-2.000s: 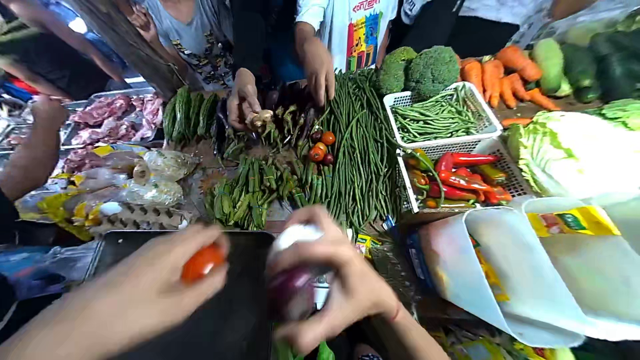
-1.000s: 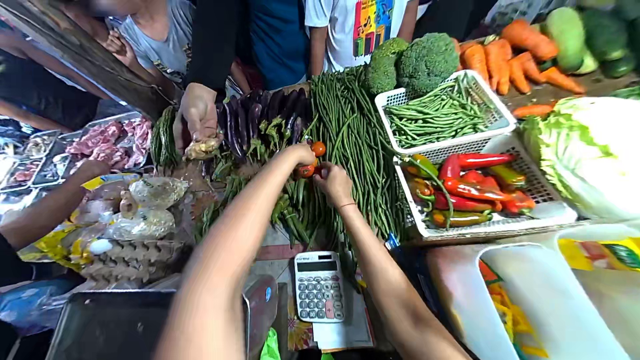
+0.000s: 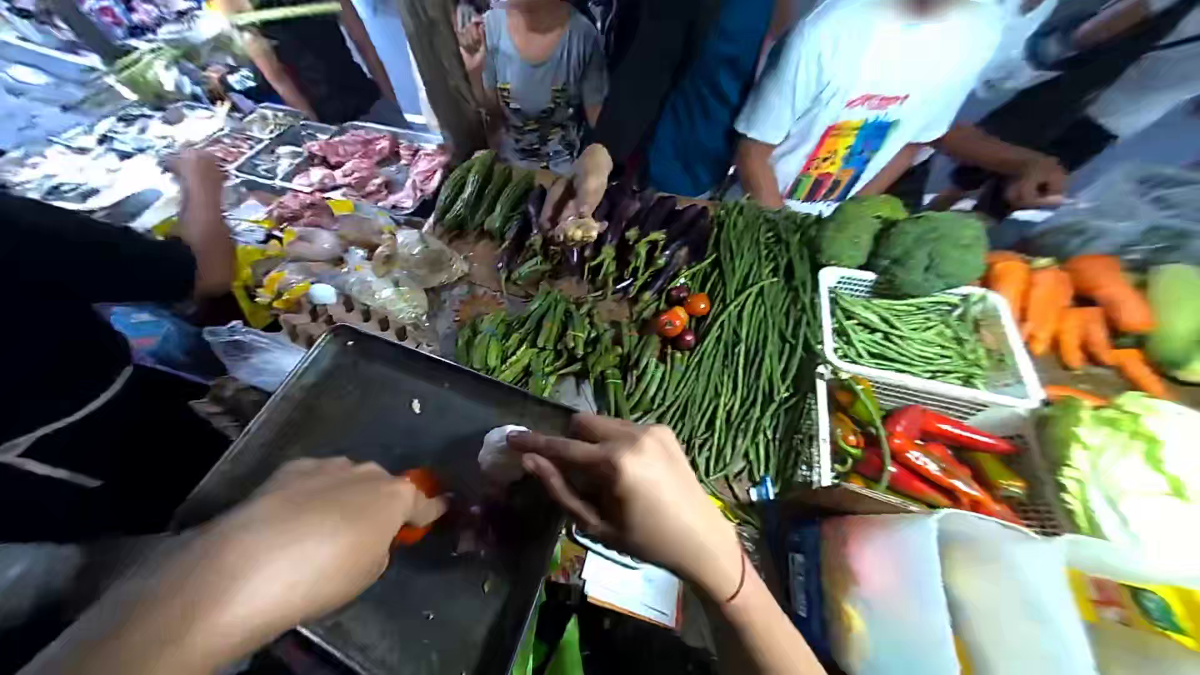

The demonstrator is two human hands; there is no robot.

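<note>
Over a dark metal tray (image 3: 375, 403), my left hand (image 3: 328, 525) is closed around tomatoes (image 3: 419, 487), blurred by motion. My right hand (image 3: 637, 487) reaches over the tray's right side, its fingertips at a white garlic bulb (image 3: 500, 452); a dark red onion, blurred, lies below the bulb. Whether the right fingers grip the bulb is not clear. Beyond the tray, tomatoes (image 3: 671, 322) and small red onions (image 3: 684, 339) sit on long green beans (image 3: 750, 356), beside okra (image 3: 534, 342).
A person's hand (image 3: 581, 197) holds something pale above eggplants (image 3: 680, 234). White baskets (image 3: 1027, 375) of green beans and red peppers (image 3: 947, 469) stand at right, near broccoli (image 3: 928, 253), carrots (image 3: 1111, 291) and cabbage (image 3: 1125, 469). Plastic bags (image 3: 881, 581) fill the lower right. A person's arm (image 3: 202, 220) is at left.
Both my hands have moved from the tomatoes among the beans back to over the tray. The calculator seen a second ago no longer shows. The view has swung left.
</note>
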